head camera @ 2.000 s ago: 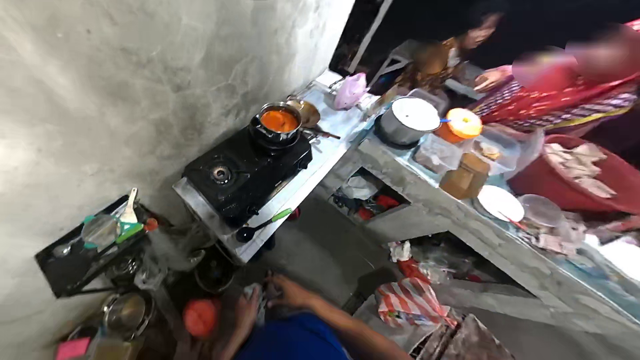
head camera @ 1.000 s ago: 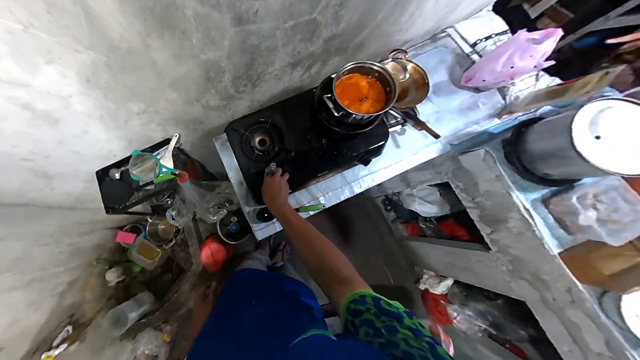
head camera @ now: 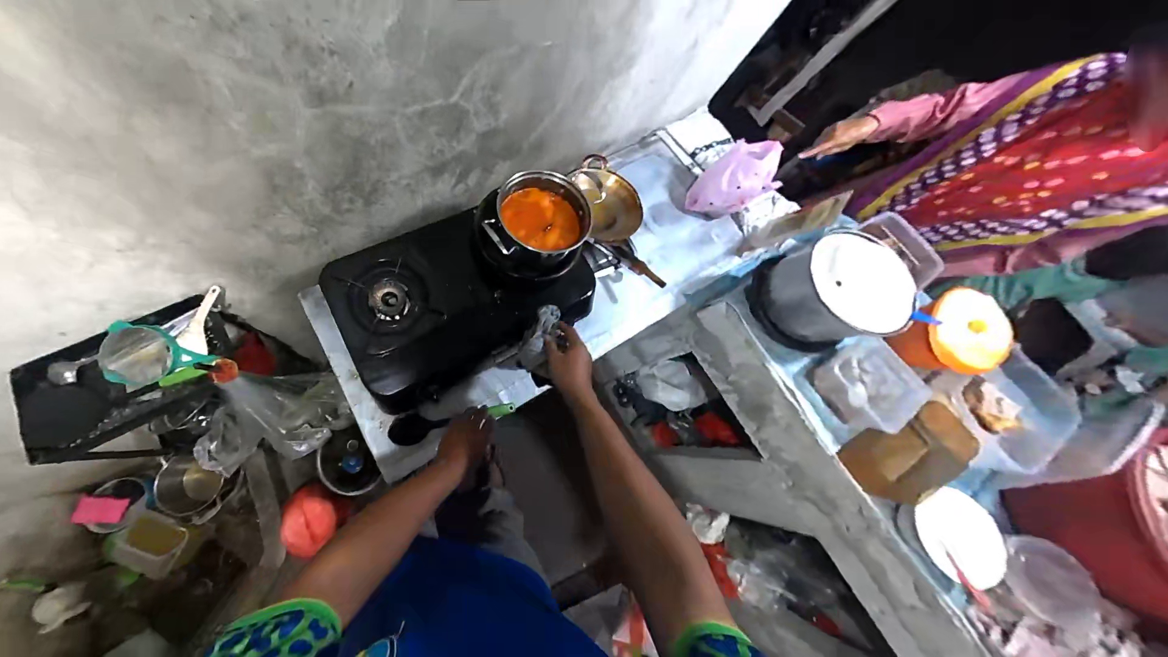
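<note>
My right hand (head camera: 569,358) holds a crumpled grey cloth (head camera: 540,336) at the front edge of a black two-burner gas stove (head camera: 438,310), below the pot. My left hand (head camera: 465,438) is at the counter's front edge, against the handle of a black ladle (head camera: 415,429) with a green end; its fingers are partly hidden, so its grip is unclear. A steel pot (head camera: 545,219) of orange food stands on the right burner, while the left burner (head camera: 390,299) is bare and shows no visible flame. A brass-coloured pan (head camera: 613,205) sits behind the pot, to its right.
A pink plastic bag (head camera: 735,178) lies on the counter. Along the right-hand ledge are a large lidded pot (head camera: 839,287), an orange container (head camera: 969,330) and plastic boxes. Another person's hand (head camera: 844,137) is beyond the bag. A strainer (head camera: 137,354) rests on the left shelf.
My right hand has moved right from the left burner's knob area to the stove's front edge below the pot, now with the cloth. My left hand has come up to the ladle's handle.
</note>
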